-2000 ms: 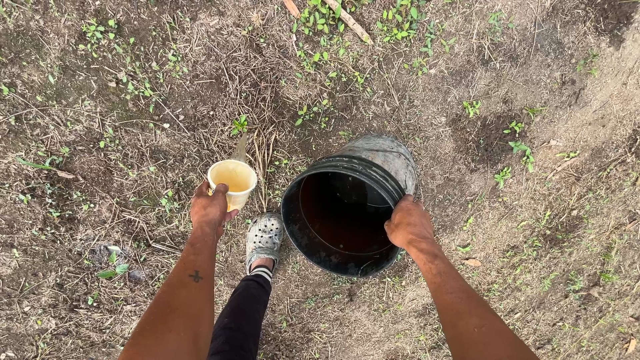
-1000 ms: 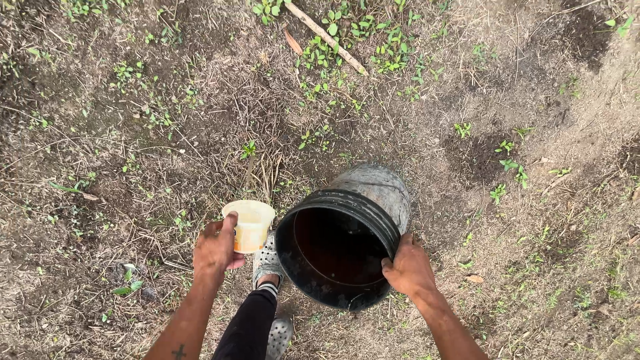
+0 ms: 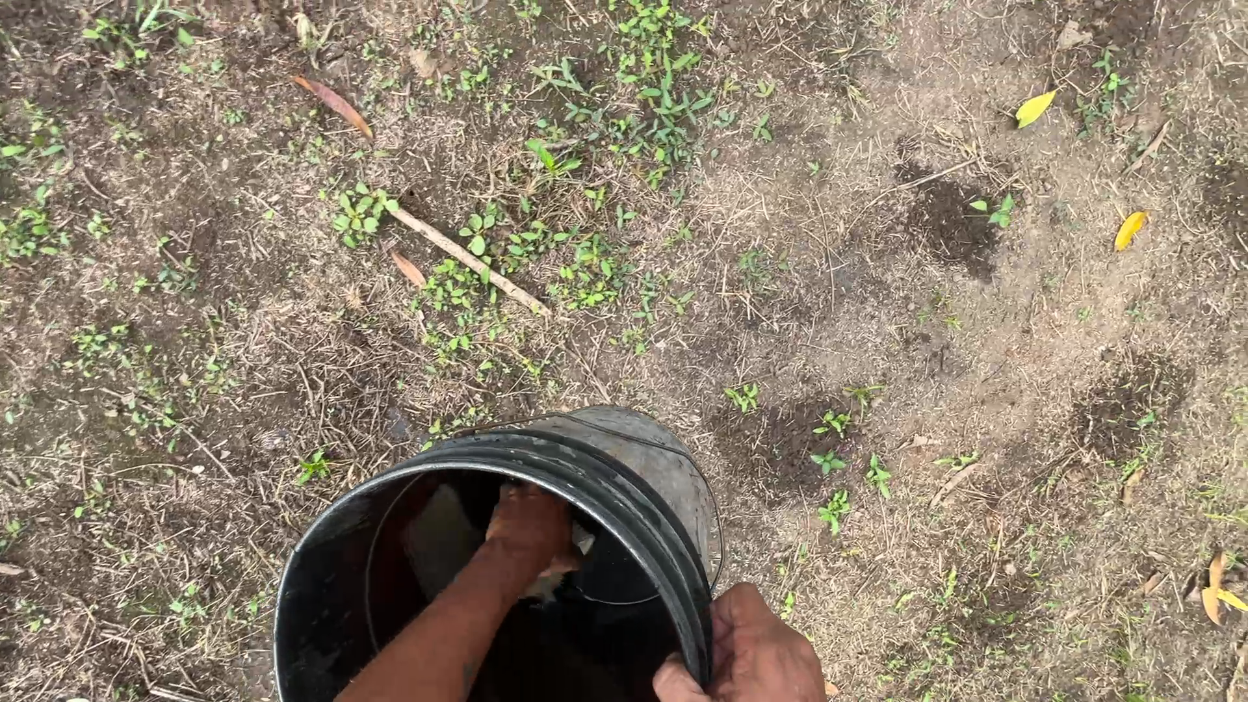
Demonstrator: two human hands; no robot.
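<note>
A black plastic bucket (image 3: 624, 502) with a wire handle is tilted, its mouth facing me at the bottom of the view. Inside it is my left hand (image 3: 534, 526), reaching deep with the forearm crossing the rim. Part of a pale cup (image 3: 583, 538) shows beside the fingers; the rest of it is hidden by the hand and the dark interior. My right hand (image 3: 746, 648) grips the bucket's rim at its right side, thumb over the edge.
Dry ground with straw and small green weeds surrounds the bucket. A stick (image 3: 470, 257) lies beyond it at the upper left. Dark damp soil patches (image 3: 951, 219) with small seedlings (image 3: 831, 463) are on the right, and a yellow leaf (image 3: 1034, 109) lies at the upper right.
My left hand has moved from beside the bucket, where it held the pale cup, to inside it. The right hand still holds the rim. The view has shifted forward over the ground.
</note>
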